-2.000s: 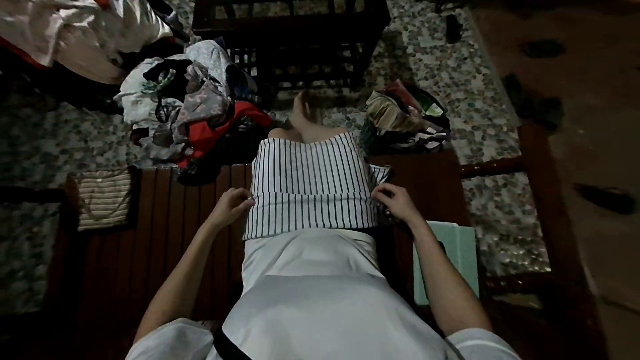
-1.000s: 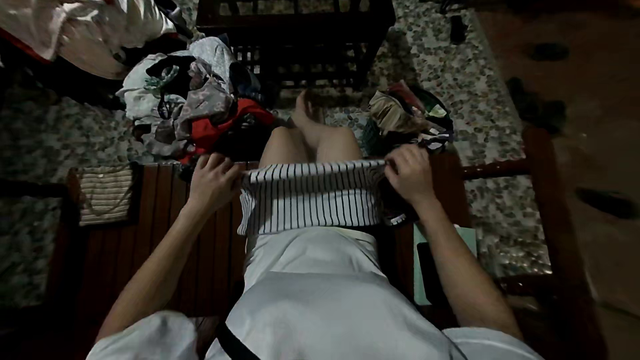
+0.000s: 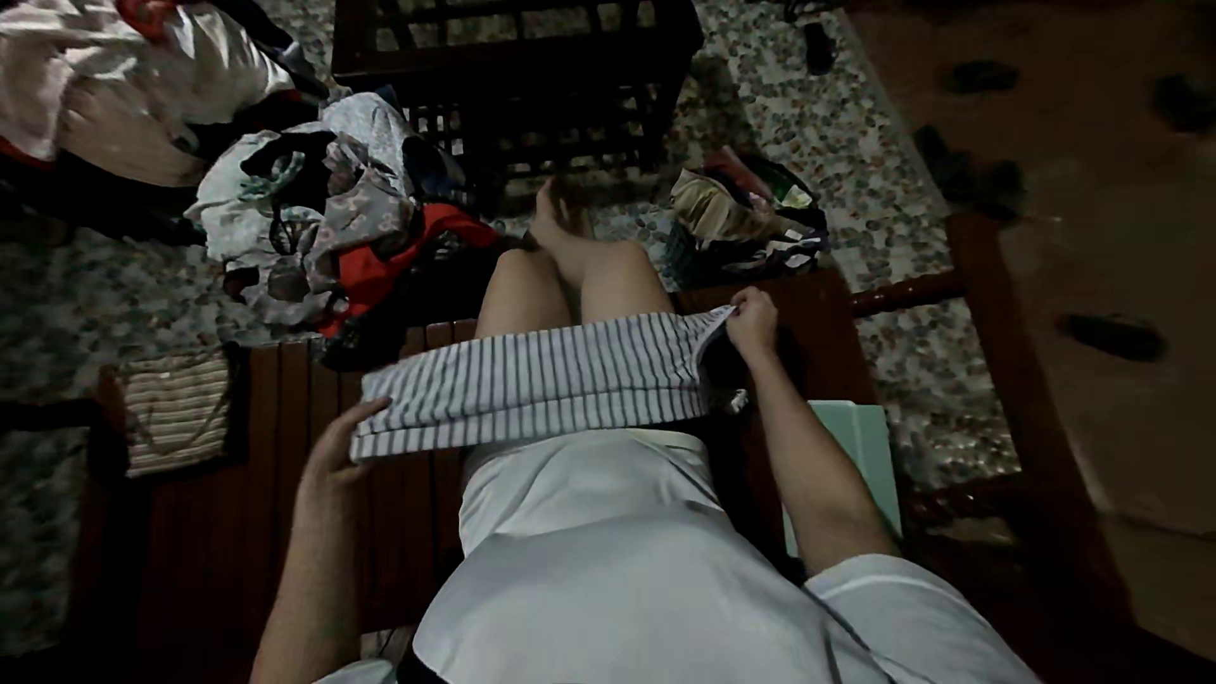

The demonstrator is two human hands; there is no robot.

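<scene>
A white garment with dark stripes (image 3: 541, 380) lies folded into a long band across my thighs, stretched between my hands. My left hand (image 3: 344, 439) grips its left end, with the fingers over the cloth. At the upper right corner, my right hand (image 3: 753, 321) pinches the edge, where the cloth bends around a dark opening. Just under the band is the waist of my white clothing (image 3: 608, 494).
A heap of mixed clothes (image 3: 323, 209) lies at the upper left, and a basket of folded clothes (image 3: 746, 209) stands beyond my knees. On the wooden bench (image 3: 285, 513) are a striped pouch (image 3: 178, 413) and a pale green box (image 3: 860, 446). A dark wooden table (image 3: 513, 57) stands ahead.
The striped garment has been folded from a broad panel over my thighs into a narrower band. My left hand has moved left and down, and the band now reaches farther to the left.
</scene>
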